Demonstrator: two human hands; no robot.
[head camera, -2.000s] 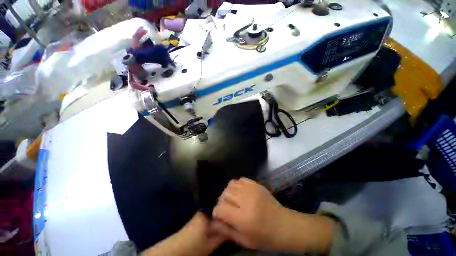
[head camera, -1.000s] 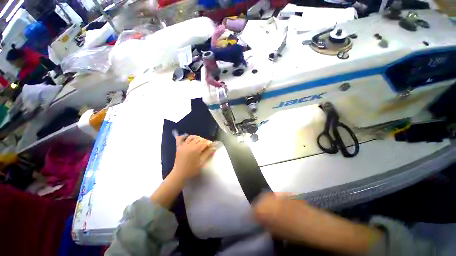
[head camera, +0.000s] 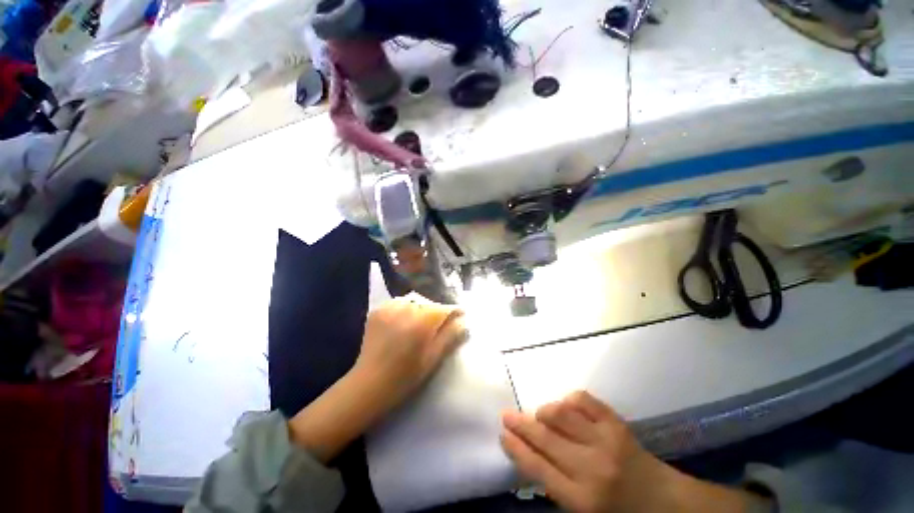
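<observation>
A fabric panel lies white side up (head camera: 431, 436) on the machine table, left of and below the presser foot. A black panel (head camera: 316, 321) lies beside and partly under it. My left hand (head camera: 411, 346) presses on the white panel's upper part, fingertips near the needle area, partly behind the chrome guard (head camera: 403, 225). My right hand (head camera: 576, 446) rests at the white panel's right edge, fingers on its lower right part. The needle area of the white sewing machine (head camera: 681, 130) is brightly lit, and glare hides the fabric edge there.
Black-handled scissors (head camera: 732, 271) lie on the machine bed to the right. A pink fabric strip (head camera: 356, 120) and a dark blue thread tuft (head camera: 441, 20) hang on the machine head. Red cloth (head camera: 50, 441) is at the lower left. Plastic bags (head camera: 190, 50) lie behind the table.
The view has moved closer to the needle. The dark strip along the white panel's right edge no longer shows. My left hand is nearer the needle; my right hand now lies flatter at the panel's edge.
</observation>
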